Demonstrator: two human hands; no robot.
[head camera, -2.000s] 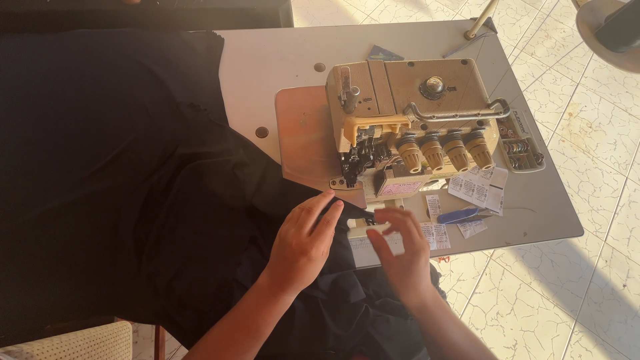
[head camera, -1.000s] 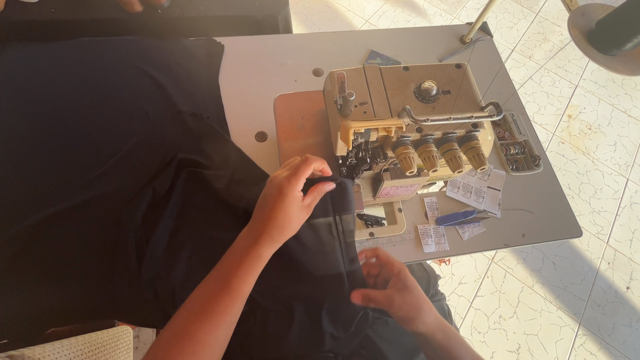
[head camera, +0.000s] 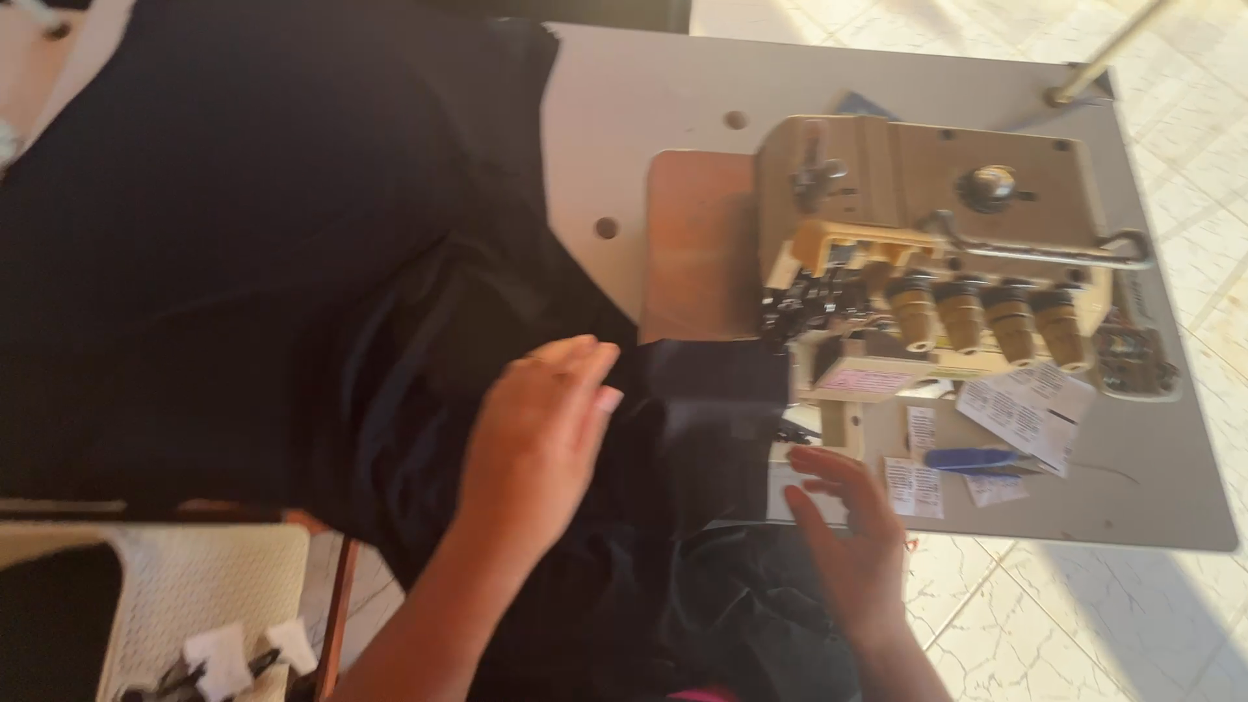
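Observation:
Dark fabric spreads over the left of the table and hangs over its front edge. One flat part of it reaches the presser-foot area of an overlock sewing machine. My left hand rests on this fabric, fingers together and stretched toward the machine; whether it pinches any cloth cannot be told. Just right of the fabric's edge is my right hand, its thumb and fingers apart with nothing between them. The needle area is partly hidden by machine parts and blur.
Paper labels and a blue-handled tool lie on the grey table right of my right hand. A thread stand pole rises at the back corner. At lower left is a pale woven chair seat with white scraps.
My left hand has drawn back from the machine, its raised fabric fold now lying flat. My right hand has come off the fabric's edge. The view has shifted left.

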